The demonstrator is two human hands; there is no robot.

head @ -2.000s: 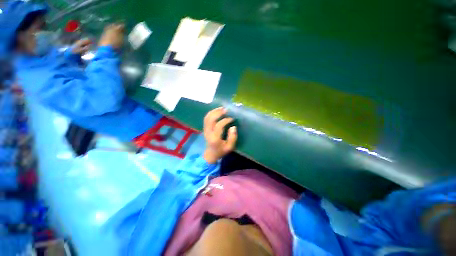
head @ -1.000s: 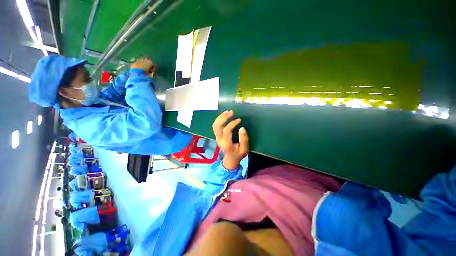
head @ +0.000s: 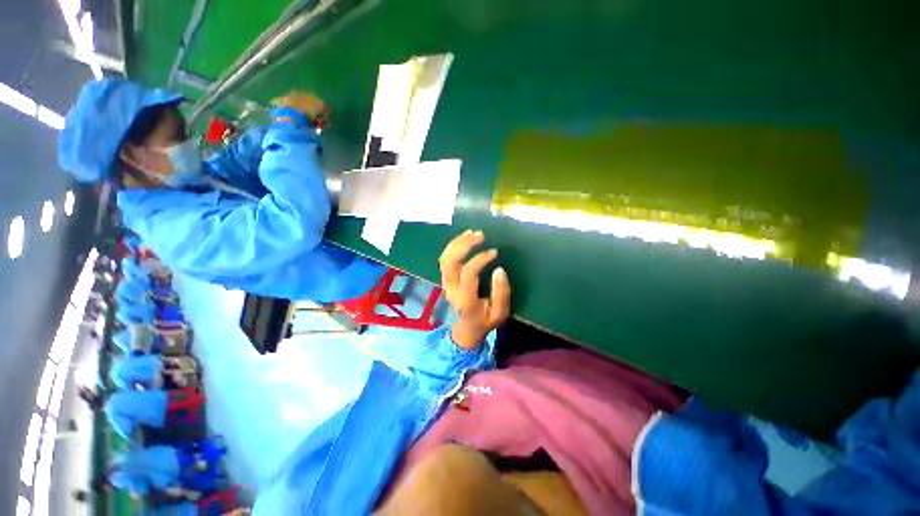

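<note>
My left hand (head: 474,289) is over the near edge of the dark green surface. Its fingers are apart and loosely bent, and it holds nothing. Just beyond it lie white sheets (head: 429,191), some crossing others, with a small black piece (head: 381,152) among them and a cream strip along the upper ones. A large amber film (head: 686,186) lies flat to the right of the sheets, with bright glare along its near side. My right sleeve (head: 696,459) shows at the lower right. My right hand is out of the picture.
A person in a blue smock, cap and mask (head: 227,217) works at the surface on the left. A red stool (head: 398,300) and a black box-like object (head: 264,320) are on the floor below. A metal rail (head: 257,60) runs at the upper left. More workers sit far left.
The view has swung and tilted, bringing the neighbouring person and the far workers more fully into view. My left hand stays near the edge, empty. The part of my right wrist seen earlier is gone from view.
</note>
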